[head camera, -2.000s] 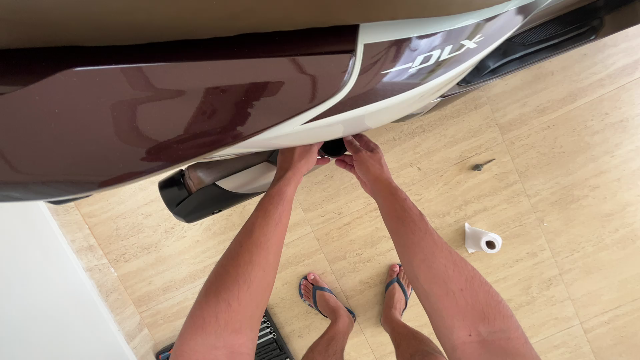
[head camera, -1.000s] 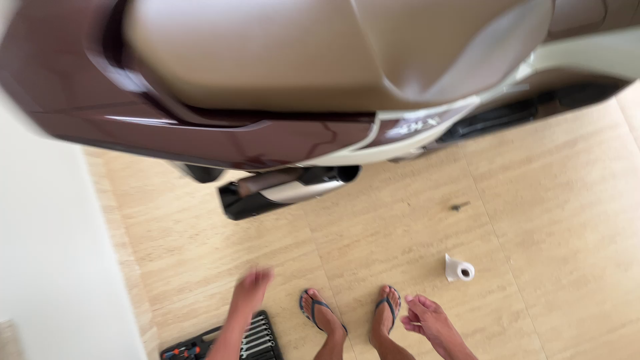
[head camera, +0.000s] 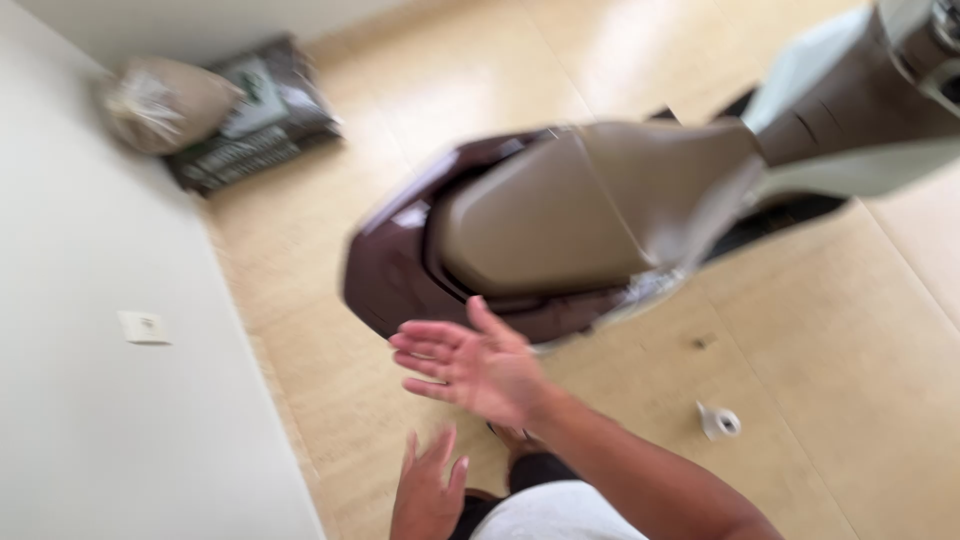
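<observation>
My right hand (head camera: 480, 367), palm up with its fingers apart, holds nothing and is in front of the rear side of a motor scooter. My left hand (head camera: 431, 480) is lower and to the left, blurred, its fingers spread and nothing seen in it. The scooter has a brown seat (head camera: 540, 217) and a glossy maroon rear body panel (head camera: 390, 292). Its handlebar end lies at the upper right. The exhaust muffler does not show from this angle.
A white paper roll (head camera: 721, 422) and a small dark object (head camera: 701, 343) lie on the tiled floor. At the upper left, a tied plastic bag (head camera: 169, 101) rests against a dark printed sack (head camera: 262, 112) beside the wall. A wall socket (head camera: 145, 328) is at the left.
Two seconds ago both my hands were at the muffler under the scooter's side panel; they have come away from it. The view has swung widely, up and to the left.
</observation>
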